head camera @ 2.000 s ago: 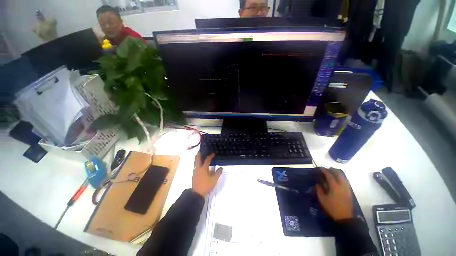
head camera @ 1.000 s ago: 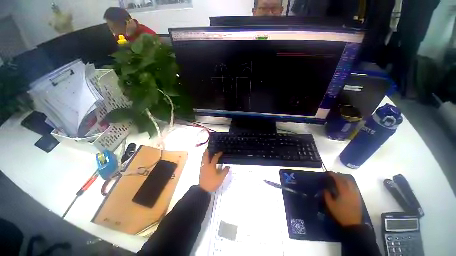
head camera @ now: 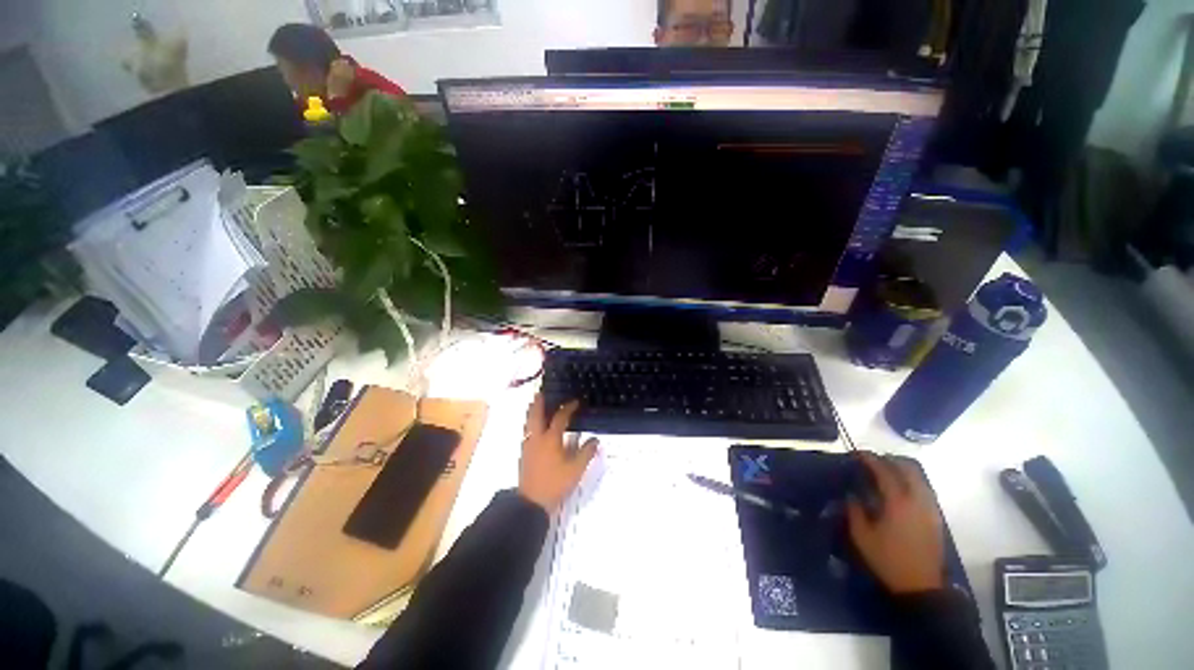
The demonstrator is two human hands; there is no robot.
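My left hand (head camera: pixel 555 461) rests with fingers apart on the left end of the black keyboard (head camera: pixel 694 393). My right hand (head camera: pixel 896 526) is closed over the small black mouse (head camera: pixel 863 491) on the dark mouse pad (head camera: pixel 786 537), hiding most of it. A thin dark pen (head camera: pixel 740 493) lies across the pad's left edge. The monitor (head camera: pixel 576 282) shows a black screen with thin white pattern lines and a red line. A white printed paper (head camera: pixel 655 550) with a small grey square lies in front of the keyboard.
A brown folder (head camera: pixel 295 563) with a smartphone (head camera: pixel 403 484), scissors and a red-handled tool are on the left. A file basket (head camera: pixel 295 360) stands beside a plant (head camera: pixel 380 210). A bottle (head camera: pixel 965 360), stapler (head camera: pixel 1051 511) and calculator (head camera: pixel 1048 622) are on the right. Two people sit opposite.
The view has shifted, so the desk sits further right than two seconds ago. The lines on the screen have changed. The person in red has lowered their head. Both hands keep their places.
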